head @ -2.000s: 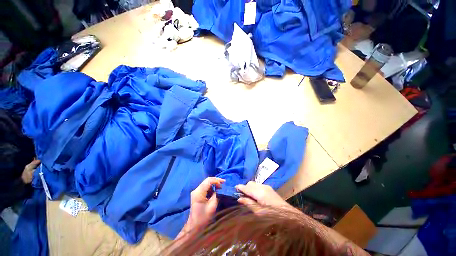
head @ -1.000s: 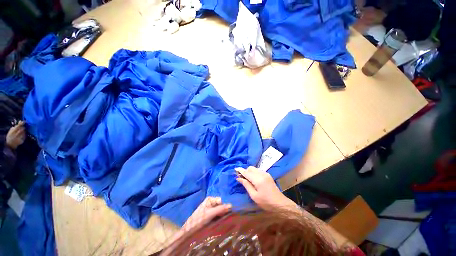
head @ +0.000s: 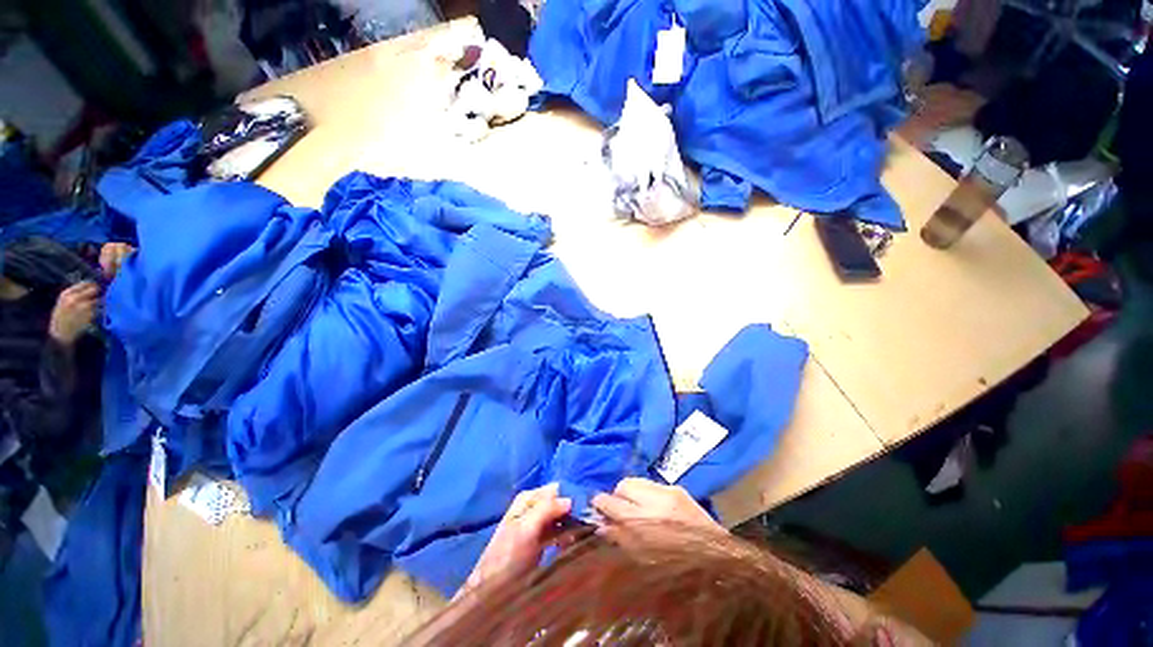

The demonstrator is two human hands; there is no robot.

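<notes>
A blue jacket (head: pixel 506 417) lies spread on the near part of the pale wooden table, with a dark slanted pocket zipper (head: pixel 441 441) and a white tag (head: pixel 692 445) on it. Its sleeve (head: pixel 755 379) lies to the right. My left hand (head: pixel 529 528) and my right hand (head: pixel 647 506) pinch the jacket's near edge between their fingertips, close together. Hair at the bottom of the view covers part of both hands and the cloth below them. Whether a small tool is in either hand cannot be seen.
More blue jackets (head: pixel 209 278) are heaped at left, beside another person's hands (head: pixel 79 307). Beyond are blue jackets (head: pixel 771 101), a clear plastic bag (head: pixel 647 164), white scraps (head: pixel 493 91), a phone (head: pixel 847 248) and a bottle (head: pixel 971 196). The table's edge (head: pixel 885 449) runs at right.
My hands were together on the cloth, then apart, and now pinch the edge together again. The view has shifted a little. The other person's hands at left have moved up.
</notes>
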